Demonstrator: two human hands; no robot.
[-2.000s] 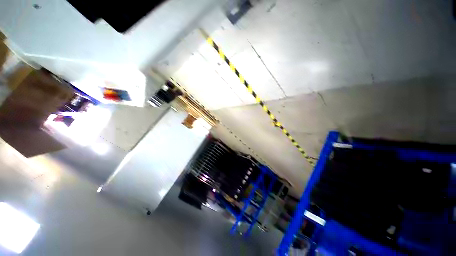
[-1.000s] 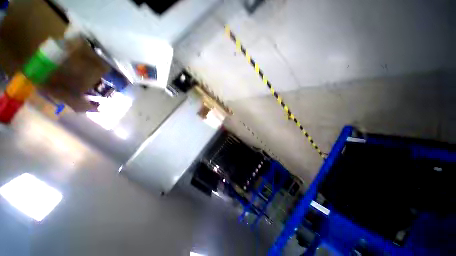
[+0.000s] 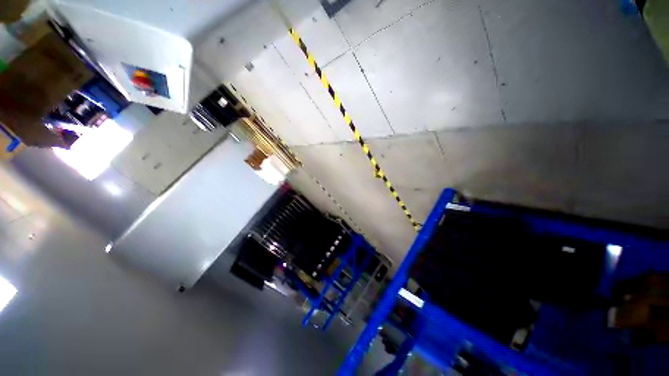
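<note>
Neither of my hands is in view. The view is strongly tilted. Nearest on the right stands a blue steel rack (image 3: 394, 286) with white labels, holding dark totes (image 3: 477, 272). At the upper left is a pale machine cabinet (image 3: 117, 37) with a red emergency stop button (image 3: 144, 81) on a blue plate. A large white cabinet (image 3: 194, 213) stands left of the middle.
Yellow-black floor tape (image 3: 337, 106) runs across the grey floor (image 3: 440, 73). A dark stack (image 3: 304, 231) stands beside a smaller blue frame (image 3: 341, 283). A brown carton (image 3: 37, 88) is at the left, another (image 3: 645, 307) on the rack. A yellow-green edge (image 3: 658, 22) shows top right.
The view has shifted, so the rack, tape and white cabinet sit further left than a second ago. The signal tower light has left the picture except for a blurred green bit. More of the rack's right side shows.
</note>
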